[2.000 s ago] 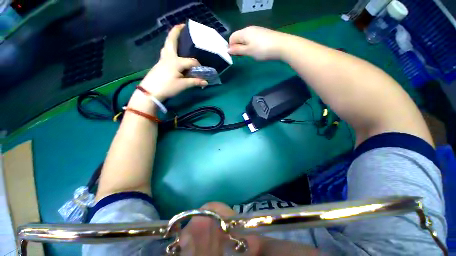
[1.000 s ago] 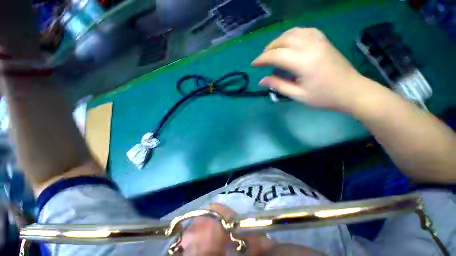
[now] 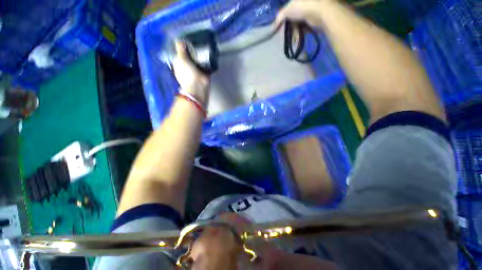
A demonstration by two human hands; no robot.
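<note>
My left hand (image 3: 191,71) grips a black adapter unit (image 3: 205,50) over the left part of a large blue crate (image 3: 147,79) lined with clear plastic. My right hand (image 3: 304,15) holds the coiled black cable (image 3: 300,45) over the crate's right part. A stretch of cable runs between the unit and my right hand, blurred. A pale flat sheet (image 3: 248,82) lies inside the crate. The far end of the cable cannot be made out.
A smaller blue crate (image 3: 344,153) with brown cardboard (image 3: 311,166) inside stands nearer me. On the left, the green bench (image 3: 58,111) bears a white power strip (image 3: 79,160) with black plugs (image 3: 48,181). Blue crates (image 3: 449,63) stand at right and upper left (image 3: 74,31). The floor has a yellow line (image 3: 354,113).
The view has turned from the bench to the large crate. My left hand, blurred and apparently empty a second ago, now grips a unit. My right hand has gone from beside the cable's end to the coil.
</note>
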